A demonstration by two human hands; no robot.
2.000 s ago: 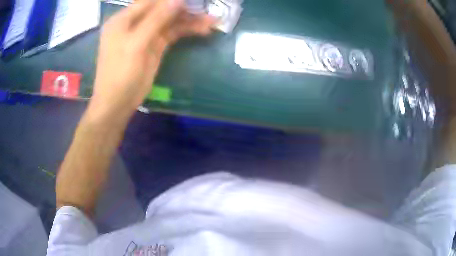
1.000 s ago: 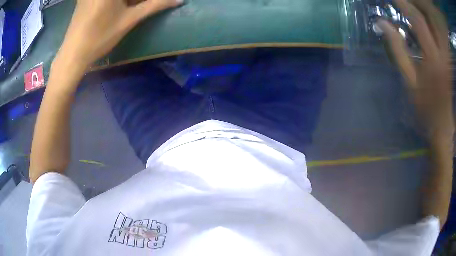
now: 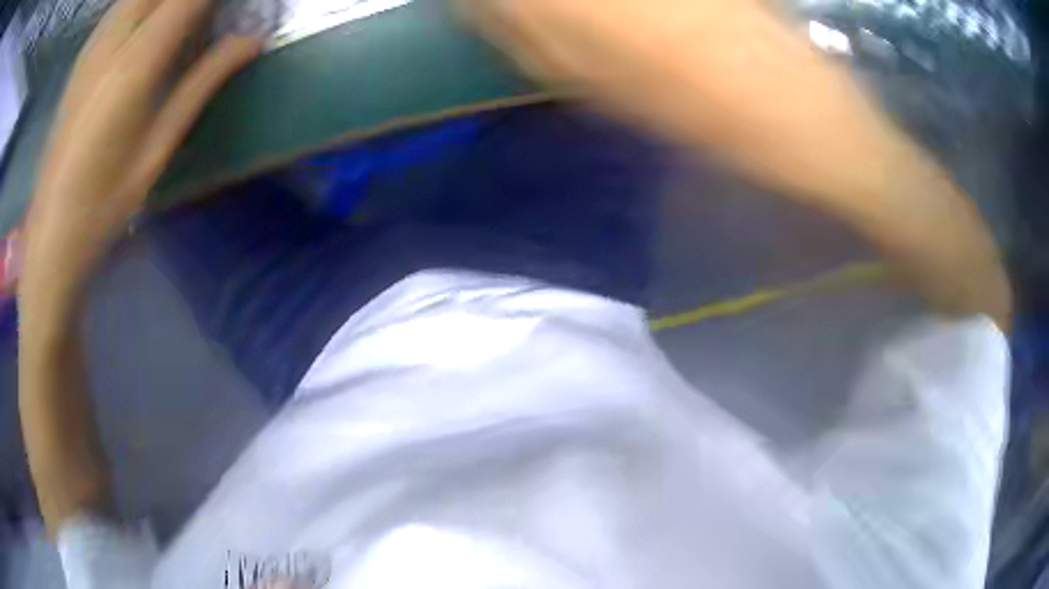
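Note:
A bright silver strip fixture [image 3: 334, 14] lies at the top left on the bench, cut off by the upper edge. A blurred round seat or component [image 3: 247, 16] shows at its left end. My left hand [image 3: 150, 86] is at the upper left, blurred and partly cut off, with thumb and fingers around this left end of the strip. My right forearm crosses the upper right, strongly blurred. My right hand is beyond the top edge, so what it holds is hidden.
The green bench mat [image 3: 380, 81] ends at a curved front edge above my thighs. Shiny clear trays [image 3: 966, 23] show at the top right, behind my right forearm. A red label [image 3: 10, 262] is at the far left edge.
My view has shifted; the strip now shows at the top left. My right arm has swung from the clear tray at the right inward across the bench, its hand leaving the picture.

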